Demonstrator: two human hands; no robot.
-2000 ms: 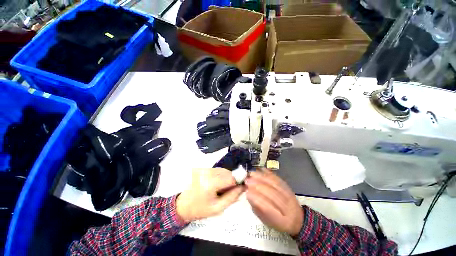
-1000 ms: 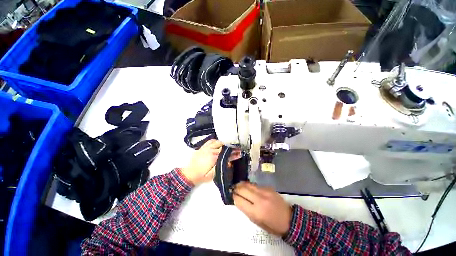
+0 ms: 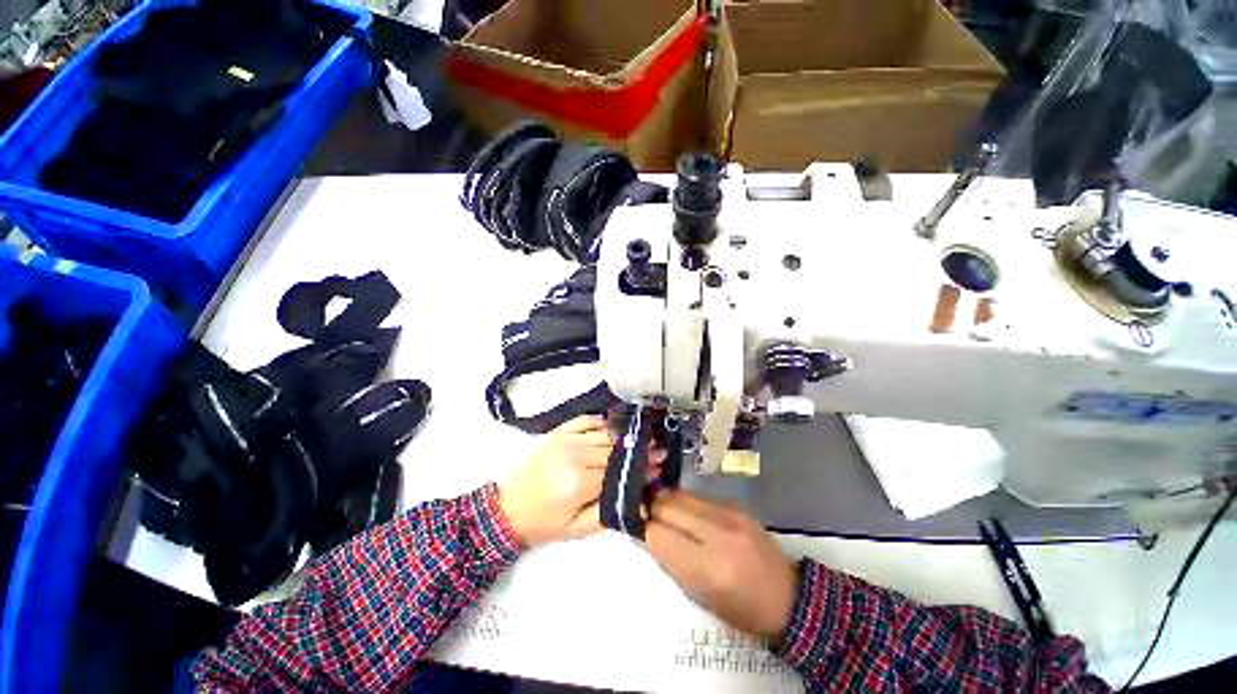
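Note:
A black band piece point(image 3: 625, 477) with a white line along it stands as a loop at the needle end of the sewing machine point(image 3: 868, 332). My left hand point(image 3: 559, 481) holds its left side, fingertips close to the presser foot. My right hand point(image 3: 719, 553) holds its lower right edge. The presser foot and needle are mostly hidden by the machine head and the band. Worked bands point(image 3: 554, 325) lie just behind and left of the needle, one open loop nearest my left hand.
A heap of unsorted bands point(image 3: 278, 454) lies at left. Blue crates point(image 3: 170, 244) hold black pieces. Open cartons point(image 3: 855, 115) stand behind the table. A white scrap point(image 3: 929, 465) lies under the machine arm, black snips point(image 3: 1015, 576) at right.
The band first shows as a small bunch between my fingers, then as an open loop. Now it is narrower and closer under the machine head. A worked loop behind it lies more open.

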